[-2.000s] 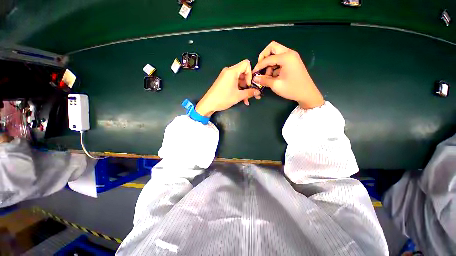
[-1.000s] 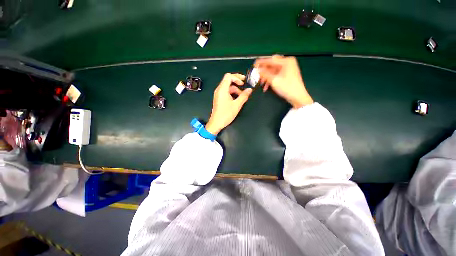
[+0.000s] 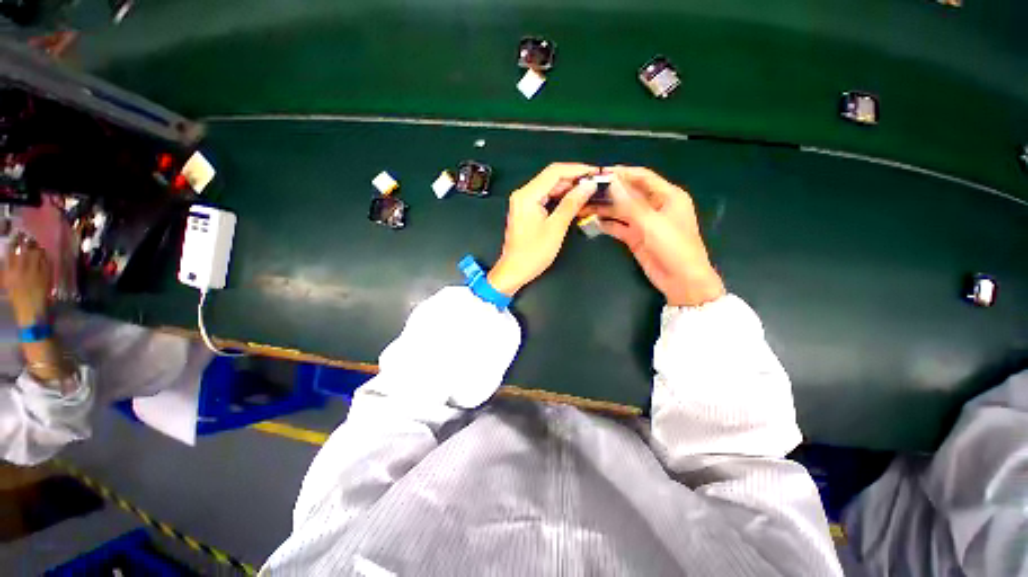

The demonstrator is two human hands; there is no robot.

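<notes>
My left hand (image 3: pixel 542 228) and my right hand (image 3: pixel 665 234) meet over the green work surface (image 3: pixel 451 327). Between their fingers they hold a small dark device housing (image 3: pixel 601 193), mostly covered by the fingers. A pale square piece (image 3: pixel 591 227) shows just below it, by my right fingers; whether it is joined to the housing is hard to tell. Two more black housings lie on the surface to the left, one (image 3: pixel 473 178) with a white square (image 3: pixel 443 184) beside it, the other (image 3: pixel 389 211) with a white square (image 3: pixel 386 183) above it.
Black housings lie on the green belt beyond the divider, including one (image 3: pixel 659 77) with a silver patch. Another unit (image 3: pixel 981 291) lies at the right. A white control box (image 3: pixel 207 246) with a cord stands at left. A neighbour's hand (image 3: pixel 27 276) is at far left, and a sleeve (image 3: pixel 969 473) at right.
A pale square now shows below the held housing, where a white-faced unit showed between my fingers before. My right hand has closed in on my left. New units appear on the belt; the camera view has shifted.
</notes>
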